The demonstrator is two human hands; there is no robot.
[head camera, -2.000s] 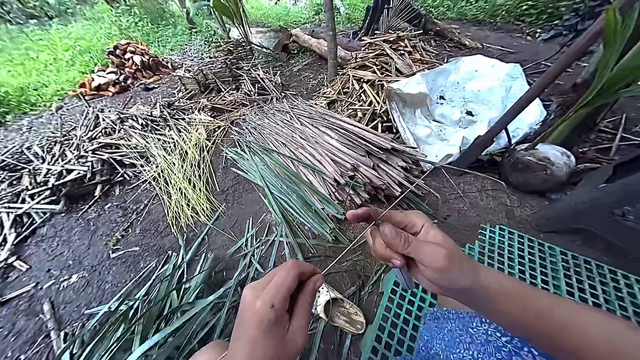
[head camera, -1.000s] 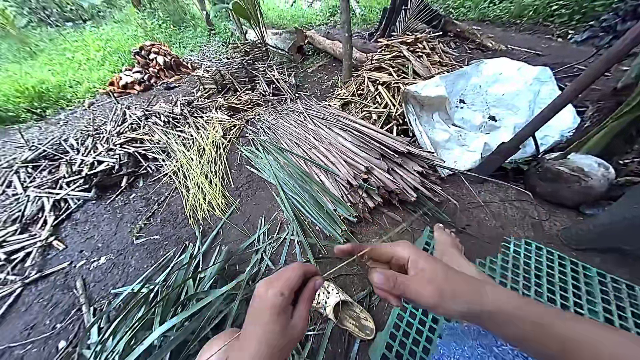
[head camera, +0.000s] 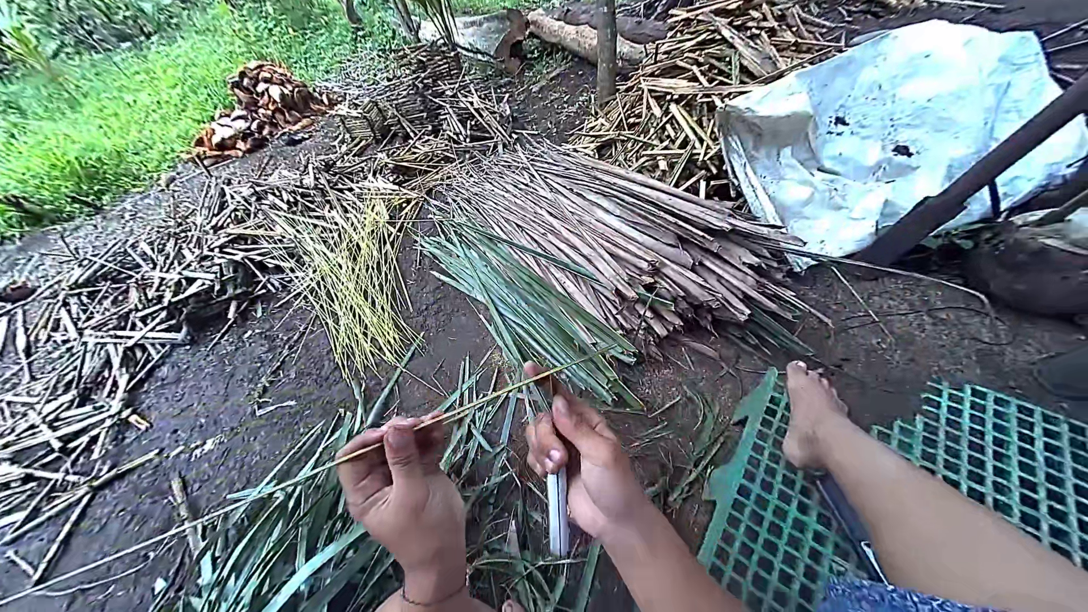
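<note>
My left hand (head camera: 404,484) pinches a long thin leaf midrib (head camera: 501,393) between thumb and fingers; the strip runs on past it to the lower left. Close on its right, my right hand (head camera: 582,459) is closed around a tool with a pale handle (head camera: 558,512), probably a knife, whose blade I cannot clearly see. The strip's upper part passes by the raised right forefinger. Beyond the hands lie a bundle of green leaf strips (head camera: 535,306), a spread of yellow-green midribs (head camera: 361,289) and a large bundle of dry brown leaves (head camera: 629,229). More green leaves (head camera: 297,544) lie below.
A green plastic grid (head camera: 986,459) lies at the right under a bare foot (head camera: 812,416). A white sack (head camera: 901,127) and a dark pole (head camera: 986,174) are at the upper right. Dry stalks (head camera: 110,340) cover the left ground; husks (head camera: 255,110) are heaped behind.
The right hand has turned more upright, and the pale tool handle now shows below it. The bare leg and foot have come further into view on the grid.
</note>
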